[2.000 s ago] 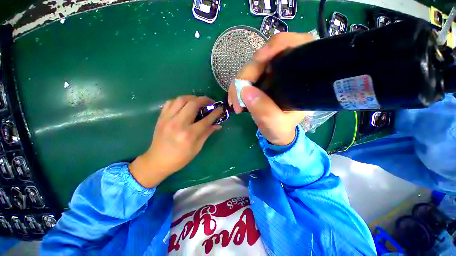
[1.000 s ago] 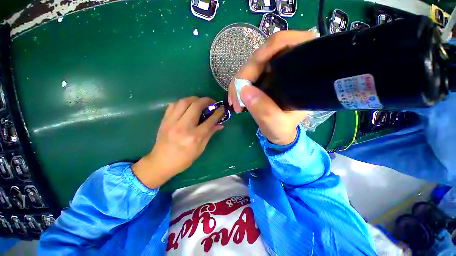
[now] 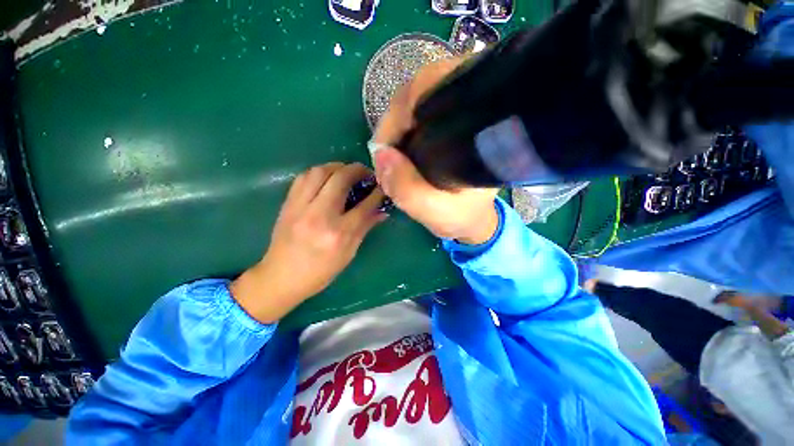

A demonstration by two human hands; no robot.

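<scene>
My left hand (image 3: 318, 231) holds a small black and silver housing (image 3: 359, 193) in its fingertips, low over the green bench surface (image 3: 200, 104). My right hand (image 3: 435, 187) grips a thick black electric screwdriver (image 3: 540, 104) with a pale label, blurred at its rear. A pale wrap shows on a finger of the right hand. The screwdriver's nose is at the housing's right side; the bit and any screw are hidden by my fingers. The round screw dish (image 3: 402, 70) lies behind my right hand, which partly covers it.
Several loose housings (image 3: 474, 35) lie beyond the dish. Black trays of units stand at the left edge (image 3: 39, 348) and right (image 3: 688, 187). A clear plastic bag (image 3: 548, 199) and yellow-green wire (image 3: 617, 213) lie right of my hand. Other people's blue sleeves (image 3: 696, 248) and a hand show at right.
My right hand and the screwdriver have moved left toward the housing, and the tool's angle has changed. My left hand has barely moved. At right, more of the tray and another person's hand show.
</scene>
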